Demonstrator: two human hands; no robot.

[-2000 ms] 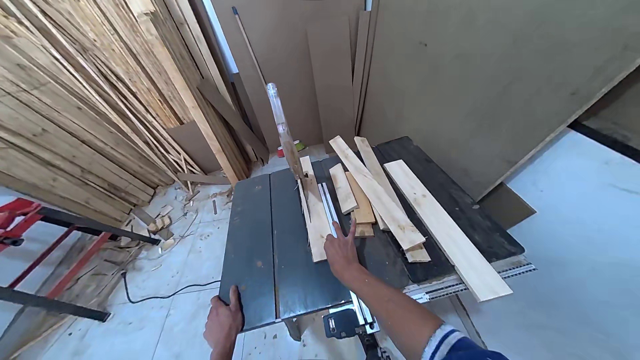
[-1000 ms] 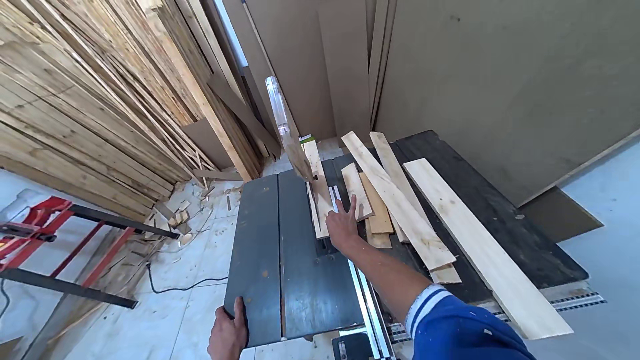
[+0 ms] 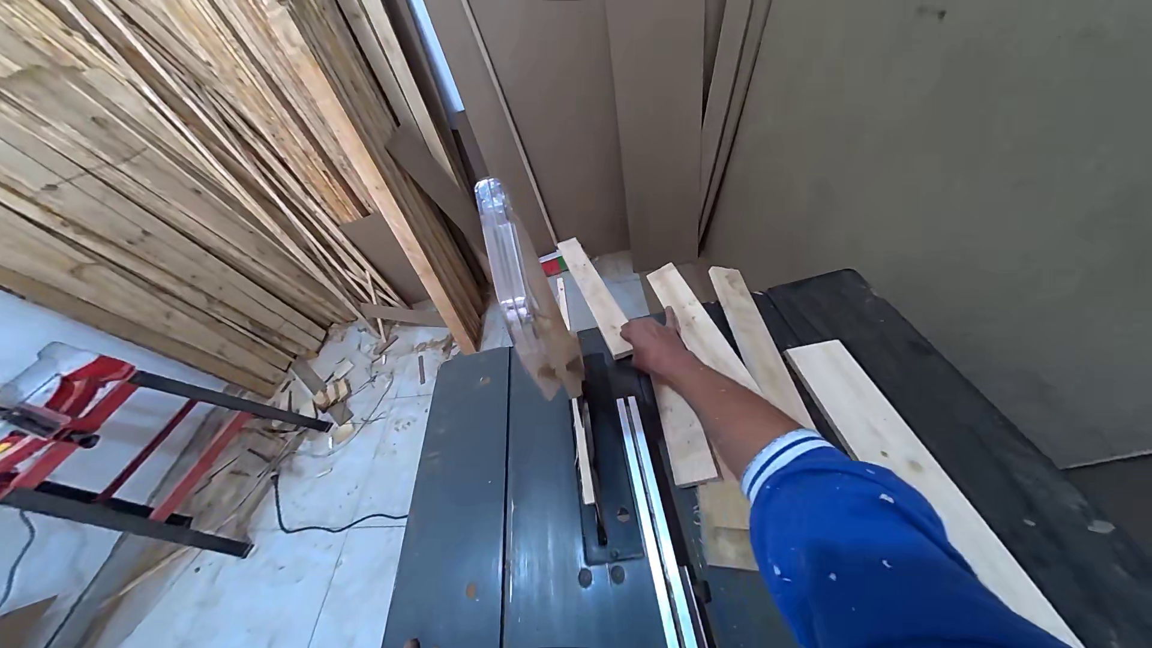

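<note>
My right hand (image 3: 661, 349) grips the near end of a short pale board (image 3: 594, 292), which points away over the far edge of the table saw (image 3: 459, 486). The clear blade guard (image 3: 511, 261) stands just left of that board. A narrow wood strip (image 3: 583, 454) lies by the blade slot, left of the metal rip fence (image 3: 650, 522). Right of the fence, under and beside my right forearm, lie a pale board (image 3: 686, 436), another board (image 3: 751, 328) and a wider long board (image 3: 909, 459). Only a fingertip of my left hand (image 3: 411, 643) shows at the bottom edge.
Stacked timber (image 3: 162, 207) leans at the left, and brown panels (image 3: 657, 126) stand behind the saw. A red and black metal stand (image 3: 171, 450), a black cable (image 3: 337, 526) and wood offcuts (image 3: 333, 396) are on the floor at the left.
My right hand has moved away from me, past the fence's far end, and now grips a board. My left hand has almost left the frame. The view has shifted closer to the saw.
</note>
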